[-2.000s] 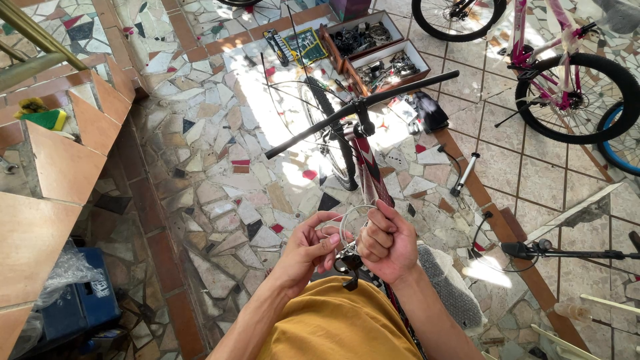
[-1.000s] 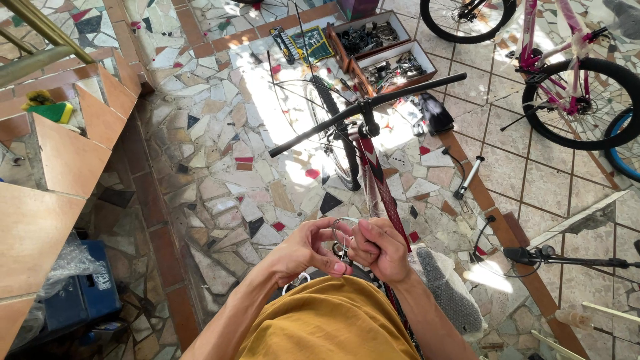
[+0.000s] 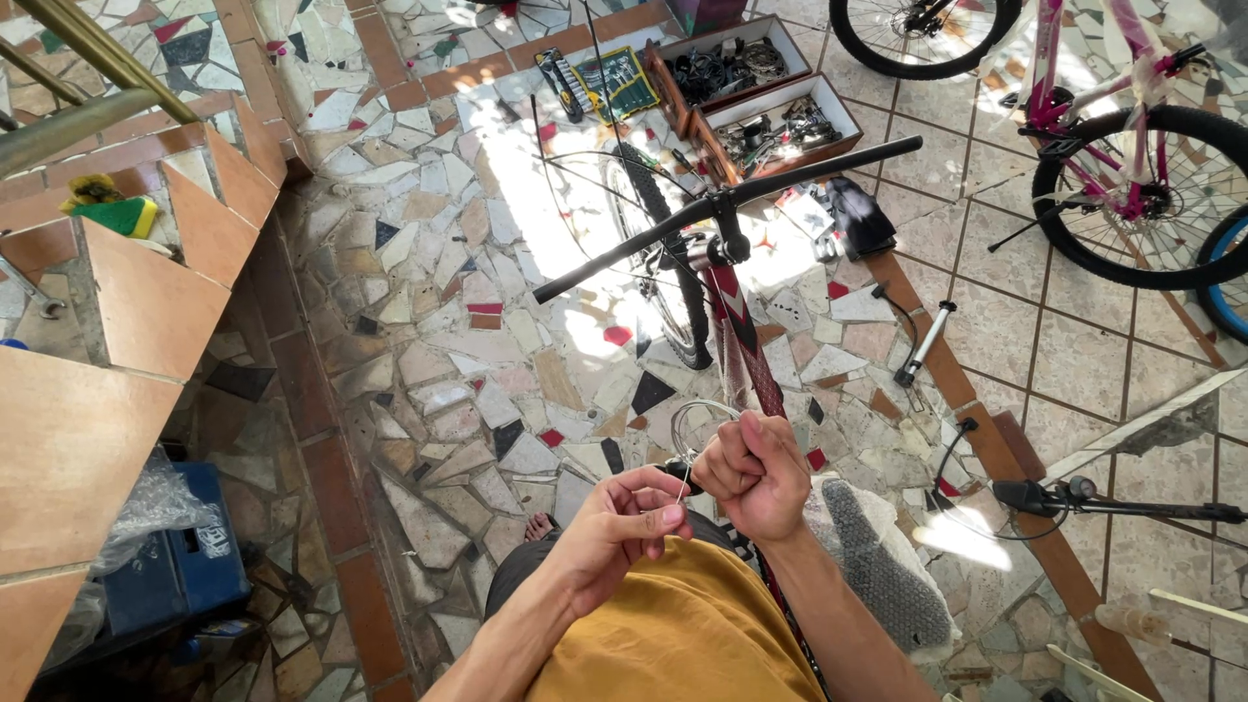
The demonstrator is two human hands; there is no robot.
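Observation:
A thin coiled metal cable [image 3: 704, 405], likely a bicycle inner cable, loops above my two hands. My left hand [image 3: 629, 526] pinches a strand of it between thumb and fingertips. Just to the right, my right hand [image 3: 756, 473] is closed around the coil in a fist. Beneath and beyond the hands stands a bicycle with a red patterned frame [image 3: 743, 341], black flat handlebar [image 3: 634, 253] and front wheel [image 3: 673, 263]. Loose cables rise from the handlebar area. The saddle end of the bicycle is mostly hidden by my hands and body.
Wooden trays of parts [image 3: 780, 127] and a tool set [image 3: 614, 83] lie beyond the handlebar. A small pump [image 3: 926, 341] and a floor pump [image 3: 1111, 505] lie at right, below a pink bicycle [image 3: 1121, 146]. Left are a tiled ledge [image 3: 146, 302] and a blue crate [image 3: 185, 556].
My hands were close together around the coil a second ago; now they are slightly apart, with a strand showing between them. My right hand stays closed on the coil.

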